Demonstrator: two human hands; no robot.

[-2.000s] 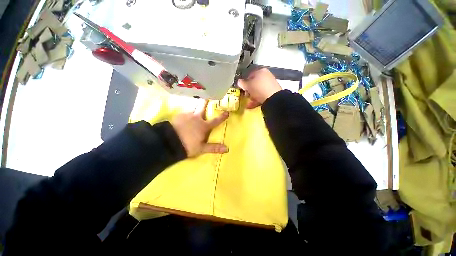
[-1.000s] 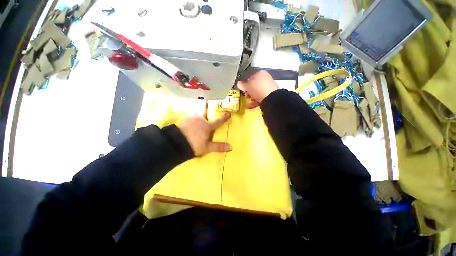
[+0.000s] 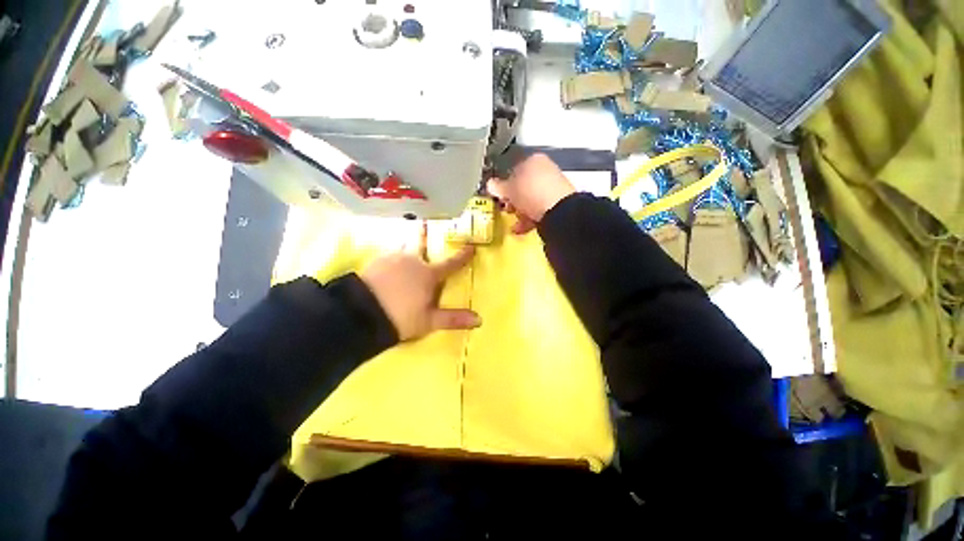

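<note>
A yellow tote bag body (image 3: pixel 518 359) lies below the sewing machine head (image 3: pixel 349 74), its centre seam running towards me and a brown trim strip (image 3: pixel 455 451) at its near edge. My left hand (image 3: pixel 414 296) rests on the bag with fingers spread, one fingertip close to the small brass-yellow clamp (image 3: pixel 473 224). My right hand (image 3: pixel 534 190) is at the right of the clamp, fingers bent together by the bag's far edge; what they pinch is hidden. A yellow strap loop (image 3: pixel 687 193) stands out to the right of my right hand.
Khaki tabs (image 3: pixel 90 127) lie in a pile at the left. More tabs (image 3: pixel 719 245) with blue bits lie at the right. Red-and-black snips (image 3: pixel 270 122) lie against the machine head. A grey screen (image 3: pixel 798 63) is at upper right, beside heaped yellow bags (image 3: pixel 898 232).
The whole view shifts slightly as the head moves. Both hands keep about the same places on the bag and by the clamp.
</note>
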